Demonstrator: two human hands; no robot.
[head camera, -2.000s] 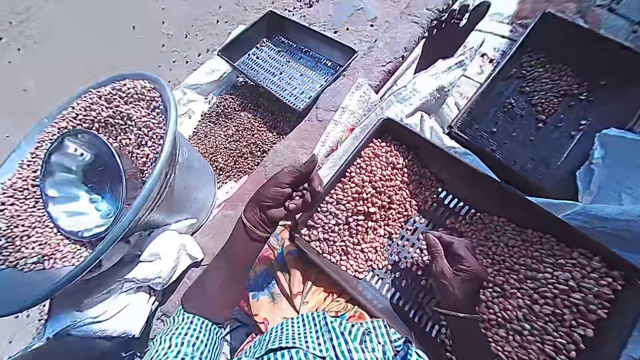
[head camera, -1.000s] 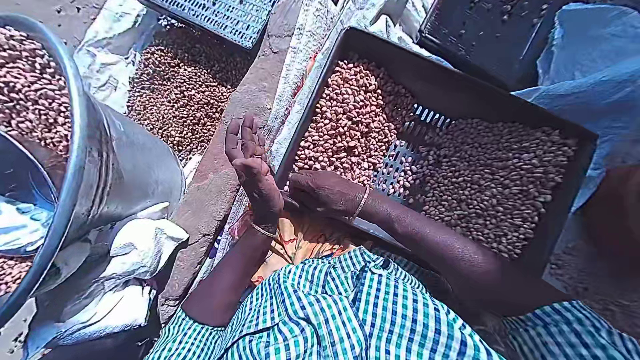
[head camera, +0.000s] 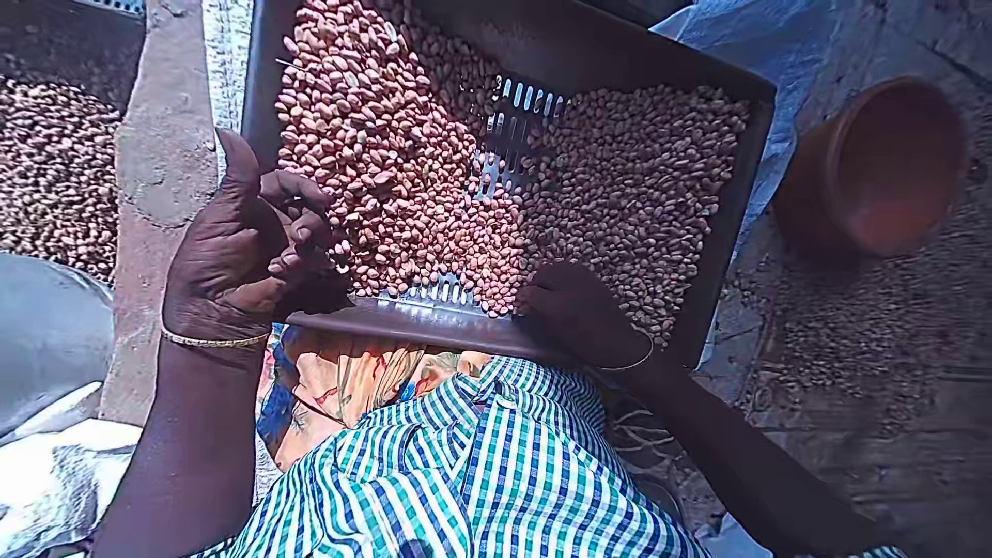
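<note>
A dark slotted plastic tray (head camera: 434,329) lies across my lap, holding two heaps of shelled peanuts with bare slots between them. The left heap of peanuts (head camera: 372,155) is sunlit and the right heap of peanuts (head camera: 628,194) is in shade. My left hand (head camera: 252,240) is over the tray's near left corner, thumb up and fingers curled, beside the left heap; whether peanuts are within the fingers is unclear. My right hand (head camera: 573,310), dark in shadow, touches the peanuts at the near edge between the heaps; its fingertips are hard to make out.
An orange-brown tub (head camera: 876,170) stands on the ground at right, near scattered peanuts (head camera: 852,341). At left are a stone ledge (head camera: 163,155), another heap of peanuts (head camera: 54,178), part of a metal bucket (head camera: 46,341) and a white sack (head camera: 62,480). Bluish plastic sheeting (head camera: 763,46) lies beyond the tray.
My right hand has moved from beside my left hand back to the peanuts at the tray's near edge. My left hand's fingers have curled. The view has shifted right, bringing the orange-brown tub in.
</note>
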